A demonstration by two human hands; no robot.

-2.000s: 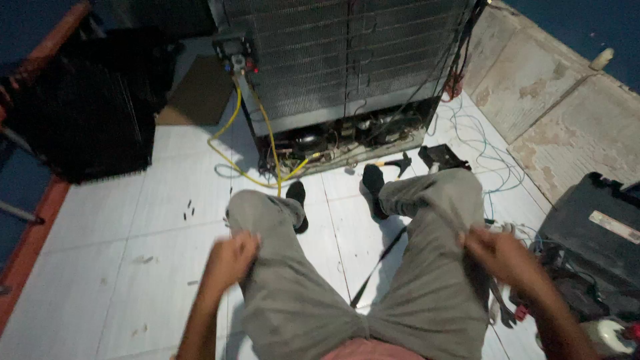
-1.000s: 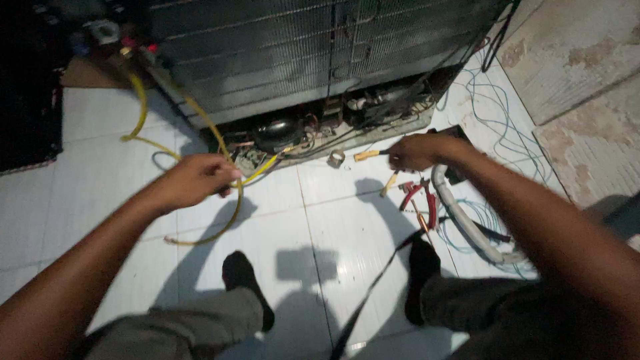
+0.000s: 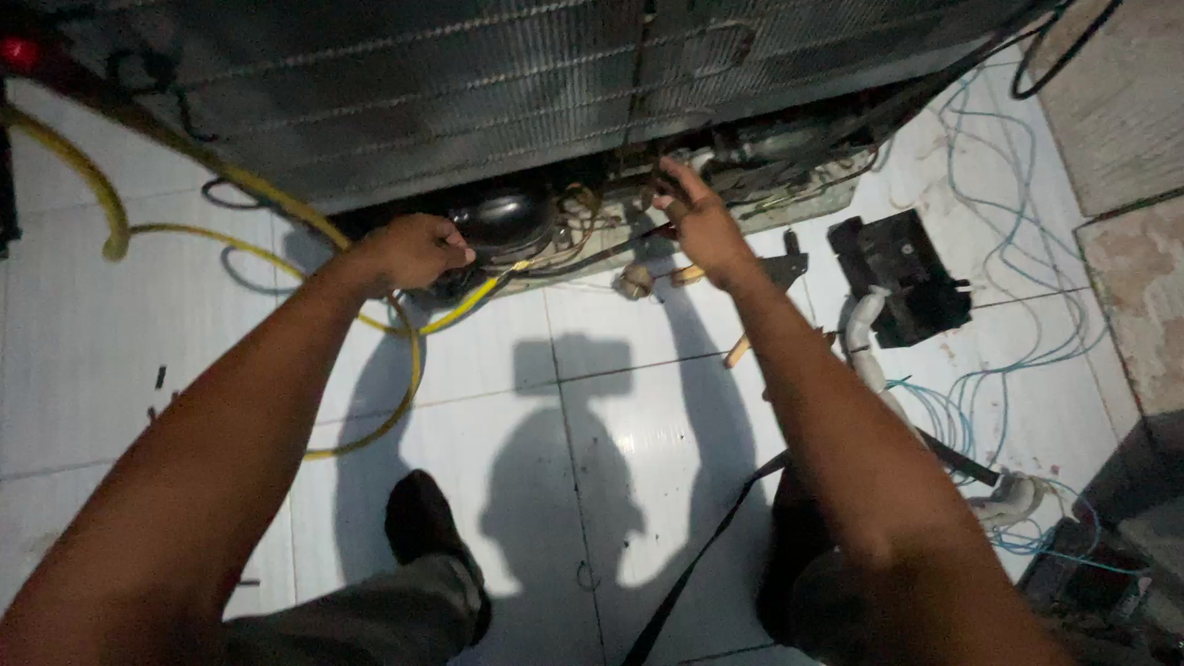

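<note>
My left hand (image 3: 421, 252) is at the left side of the black compressor (image 3: 504, 222), its fingers bent together; whether it holds anything is unclear. My right hand (image 3: 698, 217) reaches to the open base of the refrigerator, fingers apart, with nothing seen in it. Above both hands rises the refrigerator's rear condenser grille (image 3: 444, 92). A yellow hose (image 3: 467, 308) runs to thin tubing beside the compressor. Partly behind my right forearm, a hammer (image 3: 784, 266) lies on the floor, near a small round metal piece (image 3: 634, 281).
A black plastic cover (image 3: 902, 277) lies on the tiled floor at right, beside a pale wrapped pipe (image 3: 865, 342) and tangled blue-green wire (image 3: 1004, 370). Another yellow hose (image 3: 250, 242) loops at left. A black strap (image 3: 708, 555) crosses the floor between my feet.
My hands have moved from over my knees to the refrigerator's base. My right hand has left the spot by the hammer's handle, where it was one second ago. The view has moved closer.
</note>
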